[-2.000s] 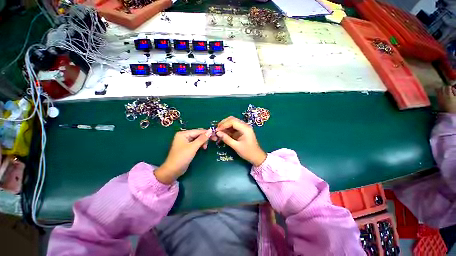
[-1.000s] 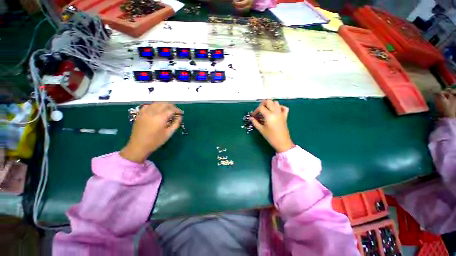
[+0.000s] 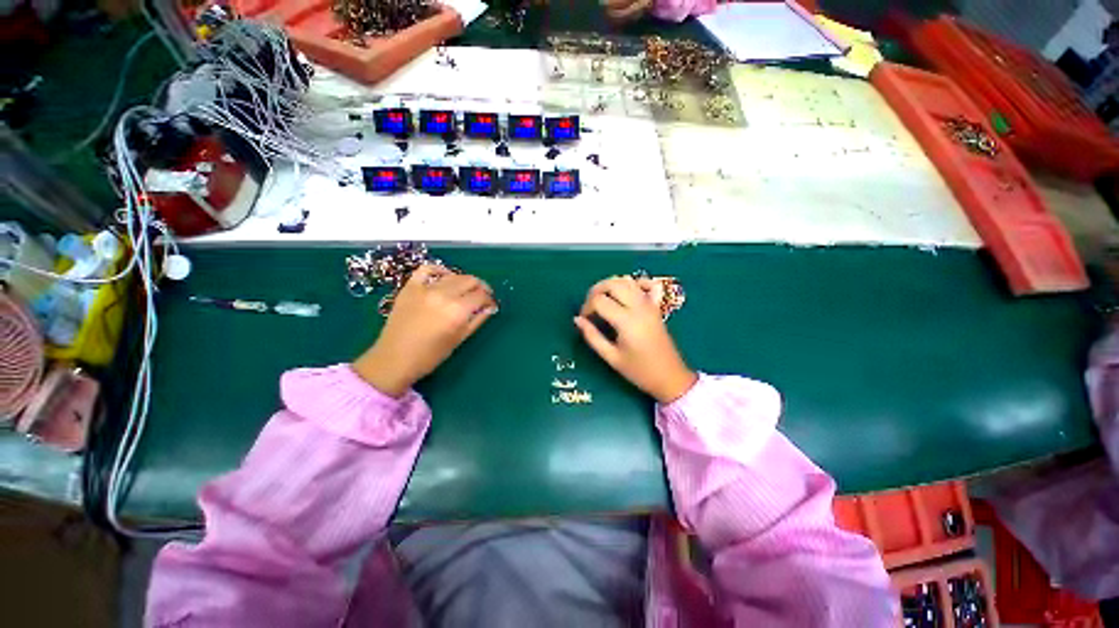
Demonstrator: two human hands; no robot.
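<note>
My left hand (image 3: 434, 317) is palm down at the near right edge of the left pile of ring parts (image 3: 383, 263) and covers some of it. Its fingers are curled; whether it holds a ring part cannot be told. My right hand (image 3: 632, 329) is just left of the right pile of ring parts (image 3: 669, 294) and partly covers it. Its thumb and fingers are curled, and whether they hold anything cannot be told. Tiny pale gold fittings (image 3: 569, 393) lie on the green mat between the hands, nearer the bench edge.
A pen-like tool (image 3: 255, 306) lies at left. Two rows of lit display modules (image 3: 480, 182) stand on the white board. White cables (image 3: 138, 405) hang at left. An orange-red tray (image 3: 982, 184) is at right. Other people's sleeves show at the right edge and top.
My hands first parted from the middle to the two piles. Since then both have moved slightly inward, uncovering more of each pile. The whole view has shifted a little.
</note>
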